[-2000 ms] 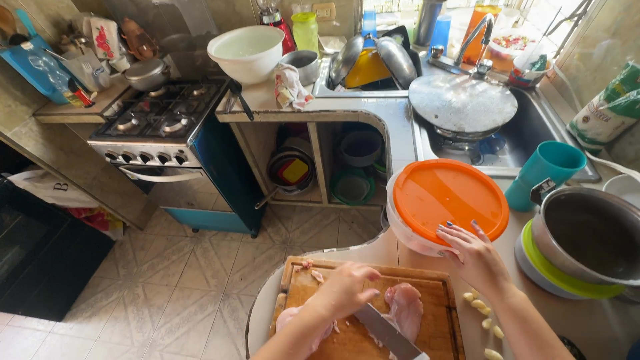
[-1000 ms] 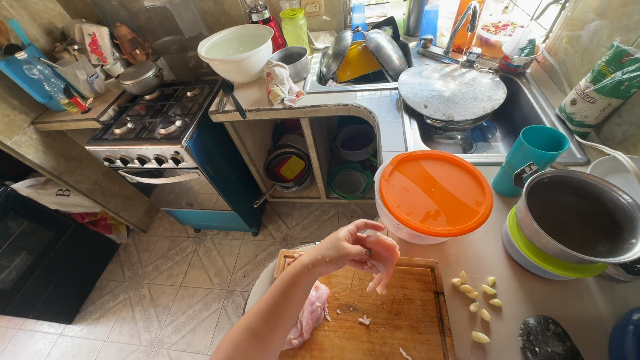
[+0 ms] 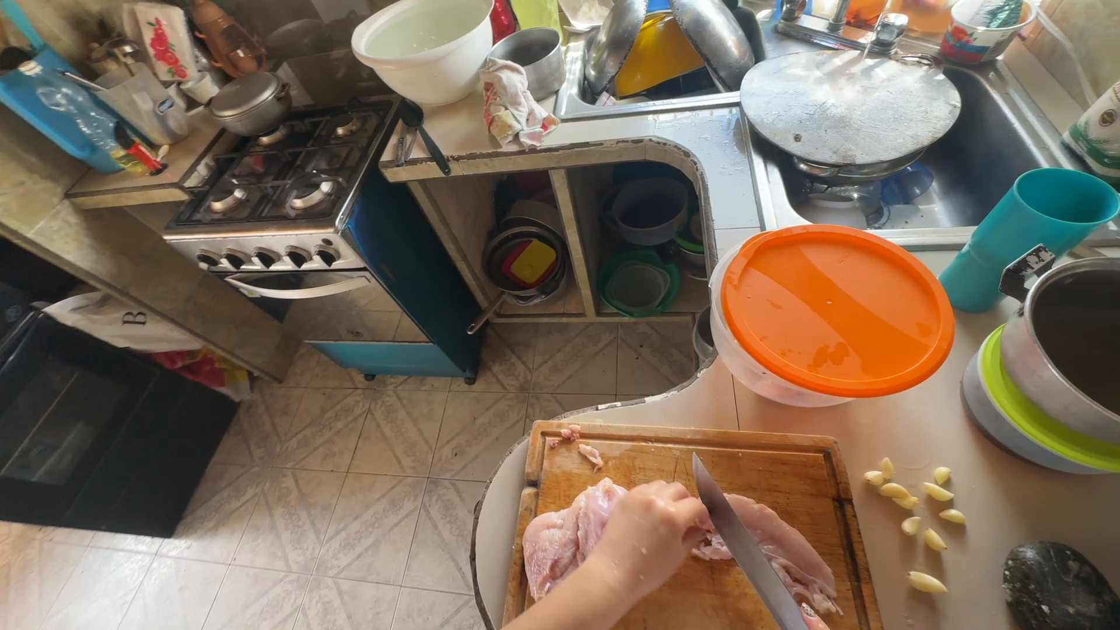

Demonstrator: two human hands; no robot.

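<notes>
A wooden cutting board (image 3: 647, 446) lies at the counter's near edge with raw chicken on it. My left hand (image 3: 647, 538) pinches the end of a pale chicken piece (image 3: 770, 534) on the board's right half. Just right of those fingers, a knife (image 3: 744, 547) lies slanted over the piece, its tip pointing up and left. My right hand (image 3: 812, 618) is at its lower end, mostly cut off by the bottom edge. Another chicken piece with skin (image 3: 560, 538) rests left of my left hand. Small scraps (image 3: 591, 455) lie near the board's top left corner.
Behind the board stands a plastic container with an orange lid (image 3: 831, 306). Peeled garlic cloves (image 3: 934, 540) and a dark stone (image 3: 1059, 586) lie to the right, below a metal pot (image 3: 1076, 332) and a teal cup (image 3: 1006, 245). A sink (image 3: 1006, 131) is at the back right.
My left hand has lowered the chicken piece it held raised one second ago onto the board. The knife and my right hand, out of view then, are back over the board.
</notes>
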